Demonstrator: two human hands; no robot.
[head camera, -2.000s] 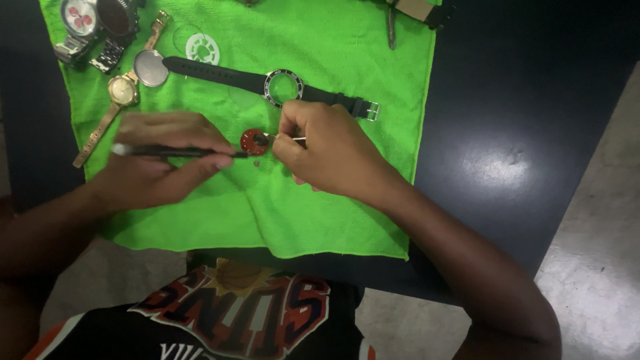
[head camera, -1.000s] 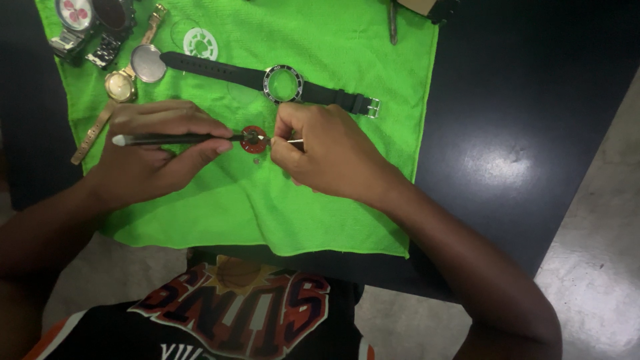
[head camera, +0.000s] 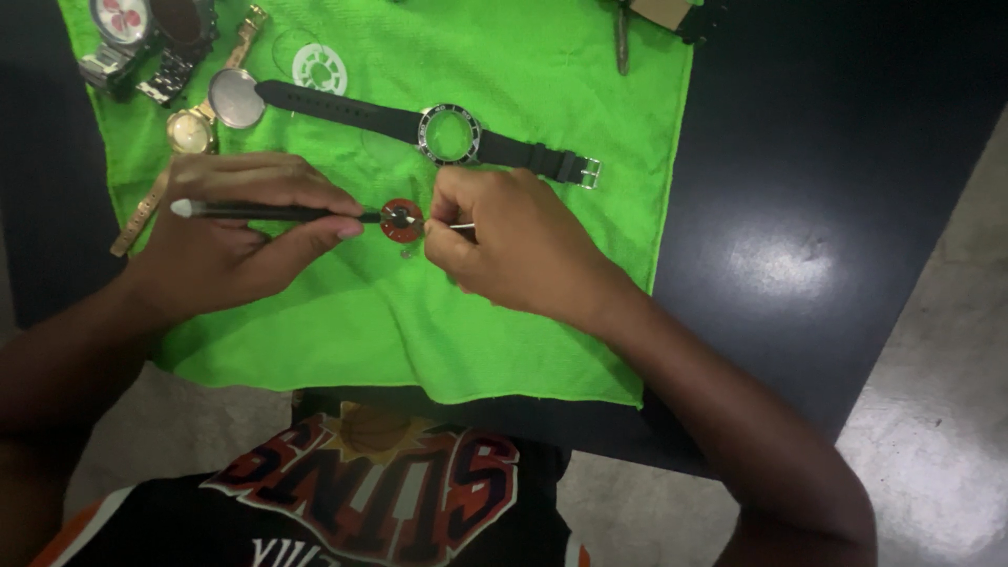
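Gripped in my left hand (head camera: 252, 228) is a slim black pen-like tool (head camera: 260, 211) with a pale rounded end; its other end is at a small red watch dial (head camera: 402, 231). My right hand (head camera: 504, 244) pinches a thin light metal tool (head camera: 462, 227) at the dial's right edge; the kind of tool cannot be told. A tiny round piece (head camera: 406, 253) lies just below the dial. Above my hands rests a watch case with a black bezel (head camera: 450, 108) on a black strap (head camera: 354, 113), green cloth showing through its middle.
A green cloth (head camera: 378, 331) covers part of the dark table (head camera: 756, 315). At the upper left are metal-band watches (head camera: 122, 24), a gold watch (head camera: 190, 131), a round metallic disc (head camera: 237, 98) and a white slotted ring (head camera: 335, 69). A dark metal rod (head camera: 622, 43) lies at the upper right.
My left hand has shifted slightly, and the tool's tip, left of the dial two seconds ago, is now at the dial. My right hand has stayed beside it.
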